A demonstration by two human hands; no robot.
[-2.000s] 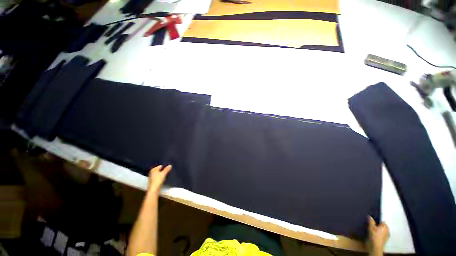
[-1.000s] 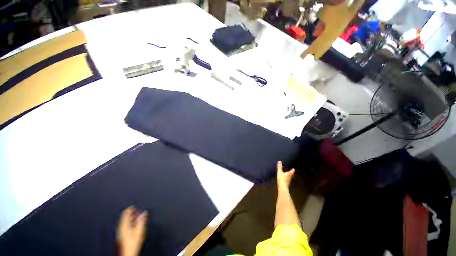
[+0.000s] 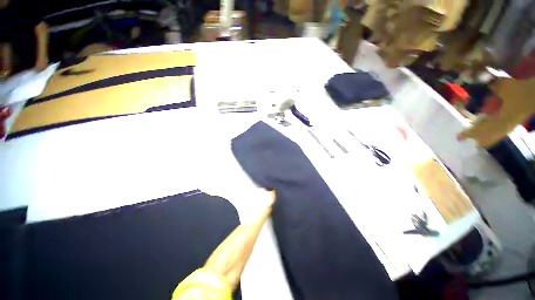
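A long dark cloth piece [image 3: 328, 222] with an angled far end lies from the table's middle to the lower right. My left hand [image 3: 267, 202], on an arm with a yellow sleeve, reaches in from the bottom and holds this piece's left edge; its fingertips are partly hidden at the cloth, which dips there. A large near-black body panel [image 3: 129, 252] lies at the lower left, with a rounded right end and a fine broken white line along its far edge. My right hand is not in view.
The white table [image 3: 117, 170] bears yellow paper patterns on dark cloth [image 3: 135, 94], a metal bar [image 3: 237, 106], a small machine [image 3: 284, 111], scissors [image 3: 378, 153], folded dark cloth [image 3: 356, 88], a dark tool [image 3: 421, 225] and a brown board [image 3: 443, 190]. Another person's arm [image 3: 41, 47] shows far left.
The view has swung right, then slightly back. My left hand has moved from the large panel to the long piece's edge. My right hand, earlier at the long piece, has left the view.
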